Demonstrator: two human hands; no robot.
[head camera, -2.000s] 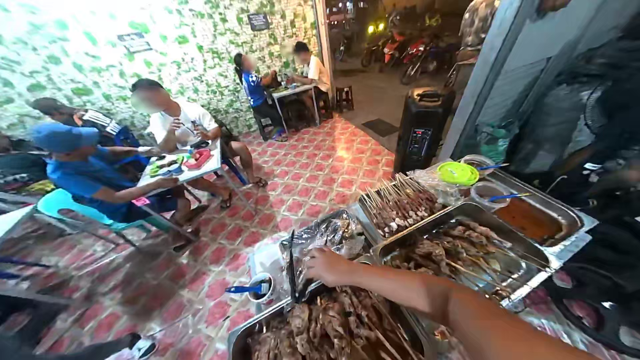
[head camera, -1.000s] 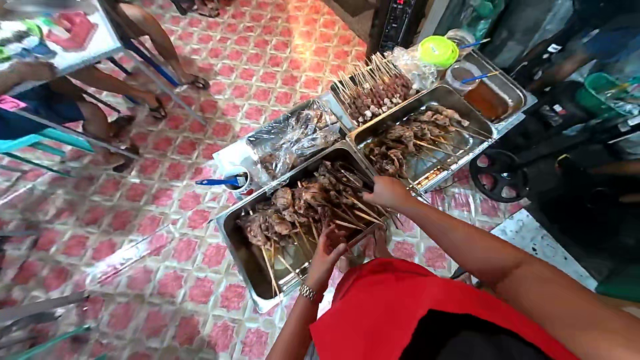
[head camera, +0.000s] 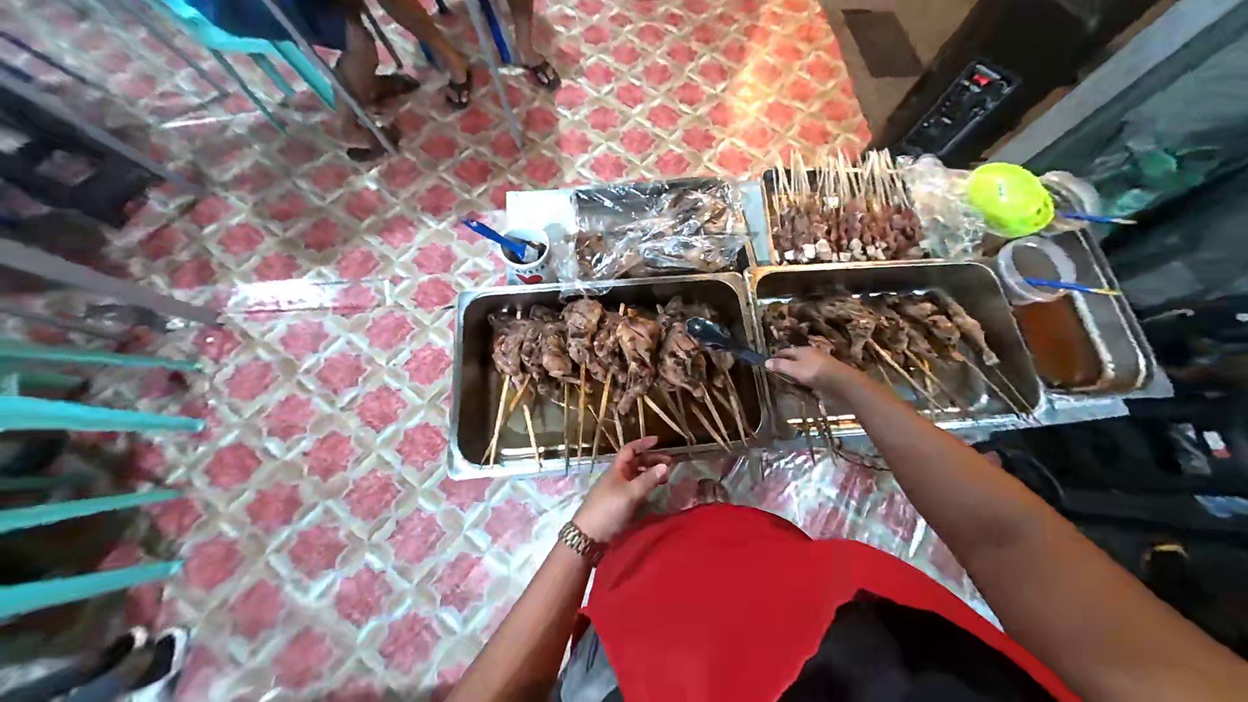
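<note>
My right hand (head camera: 809, 369) grips the handle of dark tongs (head camera: 721, 339), whose end rests over skewered meat (head camera: 639, 341) in the left steel tray (head camera: 461, 390). Bamboo sticks of these skewers point toward me. My left hand (head camera: 632, 478), with a metal watch at the wrist, is by the front rim of that tray, fingers apart, nothing seen in it. Another steel tray (head camera: 1024, 341) with more skewered meat adjoins on the right, partly under my right hand. Behind stand a plastic-covered tray of meat (head camera: 663, 234) and a tray of thin skewers (head camera: 843, 214).
A cup (head camera: 527, 261) with a blue-handled brush stands at the back left. On the right are a lime-green bowl (head camera: 1010, 199), a plastic tub (head camera: 1035, 268) and a tray of brown sauce (head camera: 1063, 341). Turquoise chairs (head camera: 88, 414) stand at left; seated people's legs show at upper left.
The view has tilted down since the earliest frame. My left hand has come off the skewers to the tray's front rim. The tongs now show in my right hand over the meat.
</note>
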